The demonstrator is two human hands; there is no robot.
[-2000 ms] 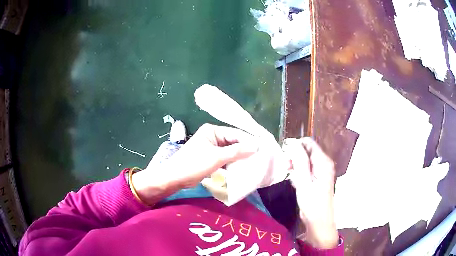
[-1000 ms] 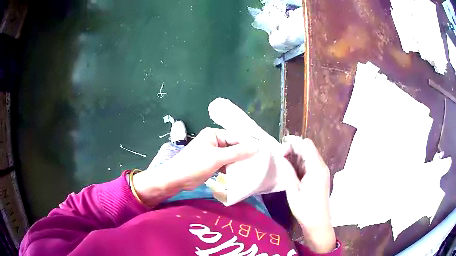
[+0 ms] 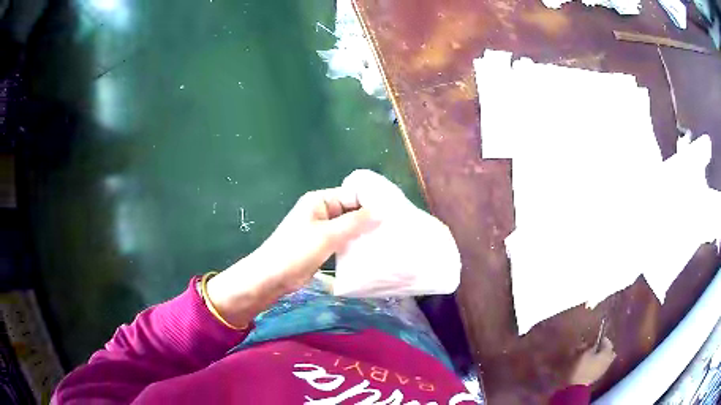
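Note:
My left hand [image 3: 316,233] pinches a folded soft white piece [image 3: 403,249] by its left side, held over my lap. The piece is pale, slightly wrinkled and rounded at its right end. It glares in the light. My right hand [image 3: 593,365] is on the table at the lower right, small in view, beside the paper roll. A thin stick [image 3: 602,331] sticks out between its fingertips.
White pattern pieces [image 3: 585,182] with jagged edges lie on the reddish-brown table [image 3: 443,119]. A long white paper roll [image 3: 672,348] lies at the lower right. A brown stick [image 3: 660,39] lies at the far side. A white scrap pile [image 3: 356,55] is beside the table.
My right hand has left the white piece and moved right and down to the table. My left hand still holds the piece, now spread wider. The view has shifted right.

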